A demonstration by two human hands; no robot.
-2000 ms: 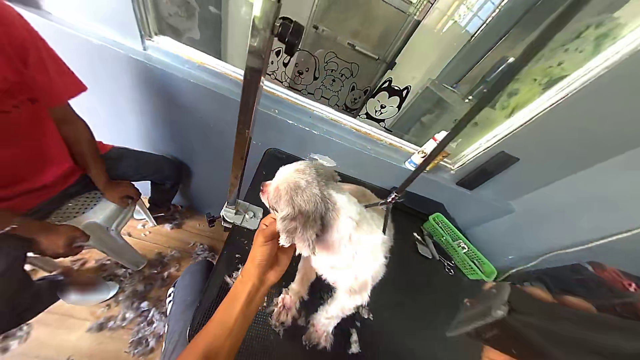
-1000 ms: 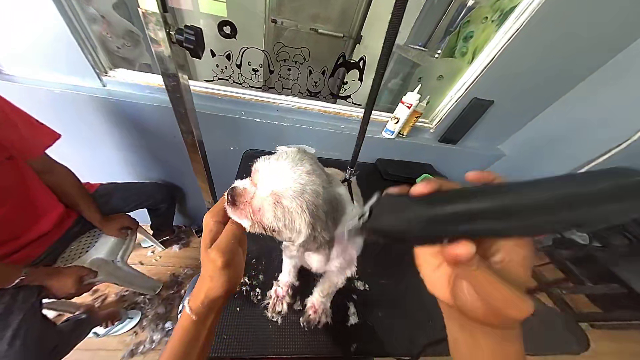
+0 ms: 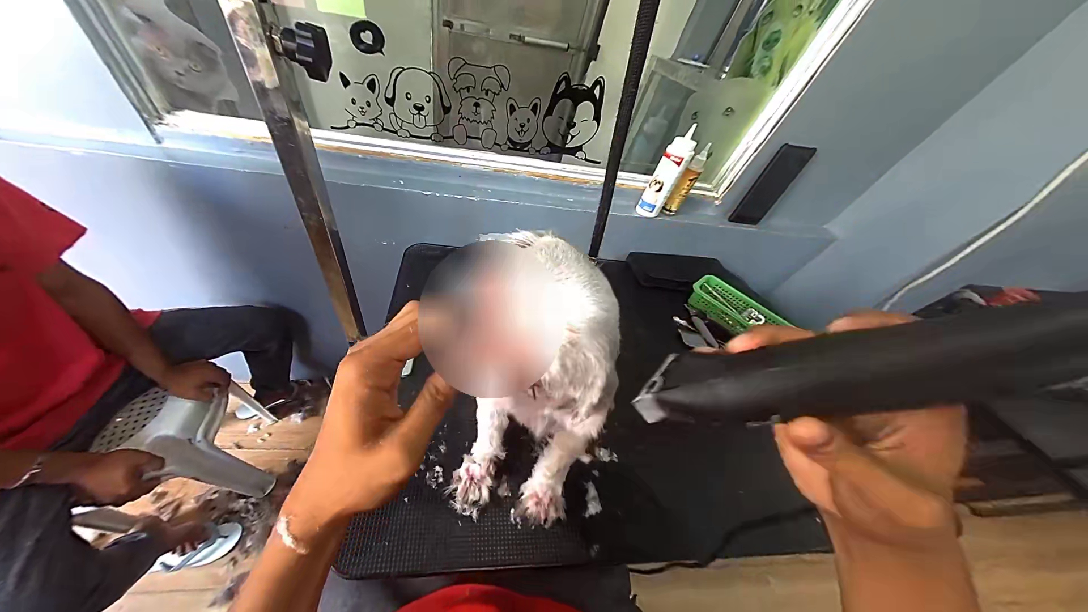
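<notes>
A white dog (image 3: 582, 314) with short, clipped hair sits on a black grooming table, its front paws on the textured mat; a blur covers its head. My left hand (image 3: 374, 416) is at the head's left side, thumb and fingers apart and curved around the muzzle area; whether they grip it is hidden by the blur. In my right hand (image 3: 884, 450) are black hair clippers (image 3: 807, 370), held to the right of the dog, with the metal blade pointing at it and apart from its coat. Tufts of cut hair (image 3: 592, 499) lie around the paws.
A green plastic basket (image 3: 735, 303) with tools sits at the table's back right. A metal post (image 3: 297, 161) and a black grooming loop (image 3: 625, 127) rise behind. Bottles (image 3: 667, 174) stand on the window ledge. At left, a person in red holds a grey plastic stool (image 3: 183, 433).
The clippers, first low at the right, came up to the dog's neck area a second ago and are now back to the right, apart from it. The view has turned.
</notes>
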